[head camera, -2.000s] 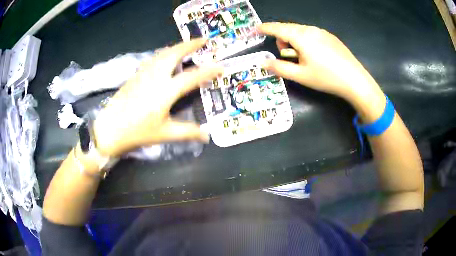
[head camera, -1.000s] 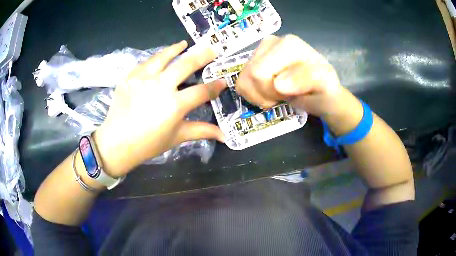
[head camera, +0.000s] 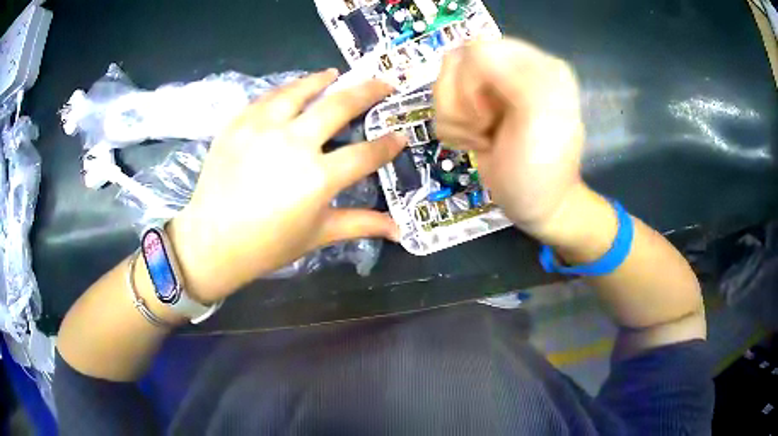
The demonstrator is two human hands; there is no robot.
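Note:
An open white power strip housing (head camera: 418, 241) lies near the middle of the bench, with a green circuit board, blue parts and brass-coloured strips inside. A second open housing (head camera: 362, 64) lies just behind it, cut off by the top edge. My left hand (head camera: 264, 179) holds the near housing at its left side, thumb at the lower left corner and a fingertip at the upper left part. My right hand (head camera: 516, 128) is curled into a fist over the near housing's right part and hides it. Whether it holds anything is hidden.
Clear-bagged white cords (head camera: 162, 112) lie left of the housings, partly under my left hand. More bagged cords (head camera: 17, 230) and a white power strip (head camera: 21, 55) are at the far left. The dark bench's front edge (head camera: 384, 317) runs close to my body.
Both housings came nearer, then shifted slightly right. My left hand has settled on the near housing. My right hand has moved from the far housing's edge to over the near one and curled up.

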